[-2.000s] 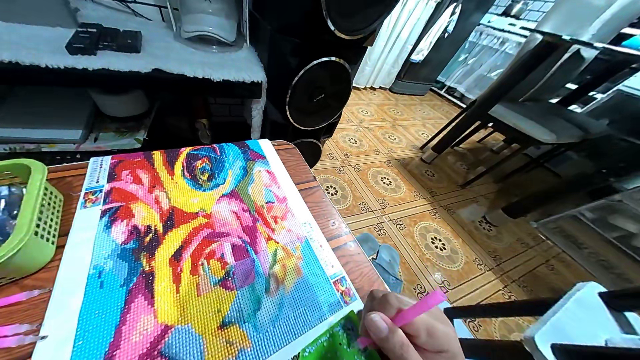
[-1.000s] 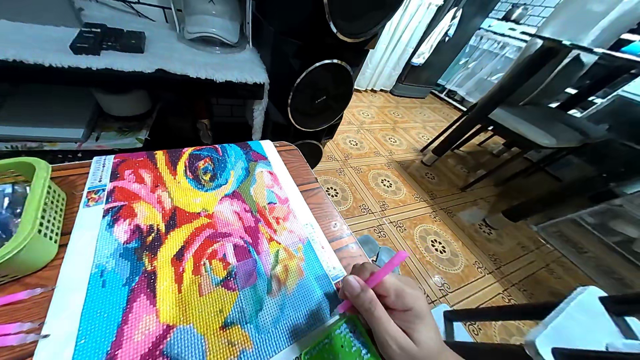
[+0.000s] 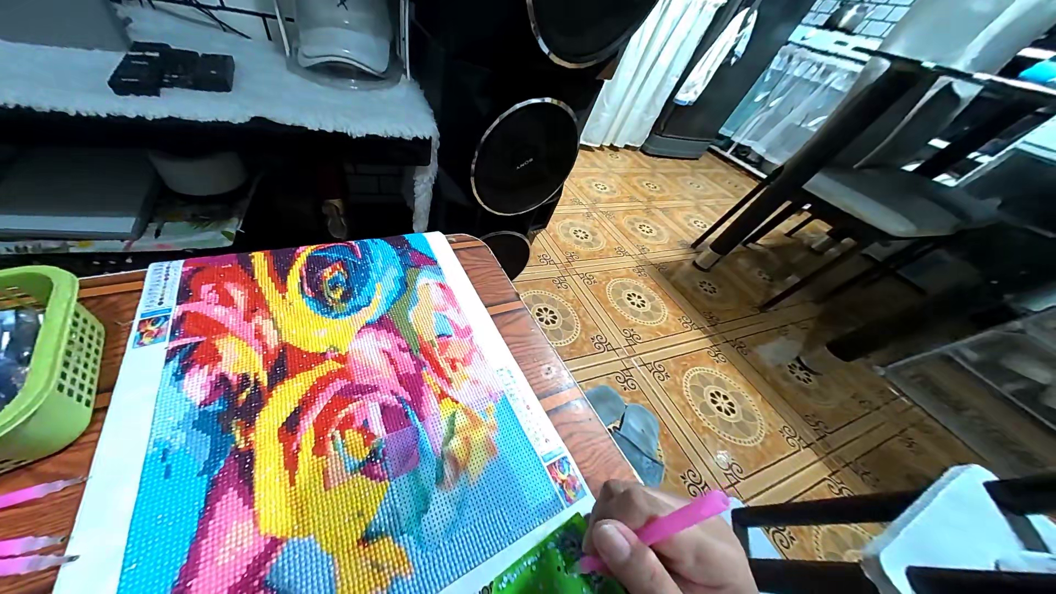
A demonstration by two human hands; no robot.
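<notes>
My right hand (image 3: 660, 540) grips a pink diamond-painting pen (image 3: 672, 521) at the lower middle right, its tip down over a green tray (image 3: 549, 565) that holds small beads. Beside the tray lies a diamond painting (image 3: 346, 396) of colourful roses, flat on a wood-grain table (image 3: 536, 346); a dotted blue part shows near its right edge. My left hand does not appear. Several pink pens (image 3: 33, 563) lie at the table's left edge.
A green plastic basket (image 3: 78, 363) with small packets stands at the left. Behind the table are a shelf with a white furry cover (image 3: 330, 107) and a black speaker (image 3: 525, 157). Slippers (image 3: 631, 433) lie on the tiled floor; chairs (image 3: 899, 198) stand at the right.
My right hand, holding the pink pen, moved up to the painting's lower right corner a second ago and is now back lower, over the green tray.
</notes>
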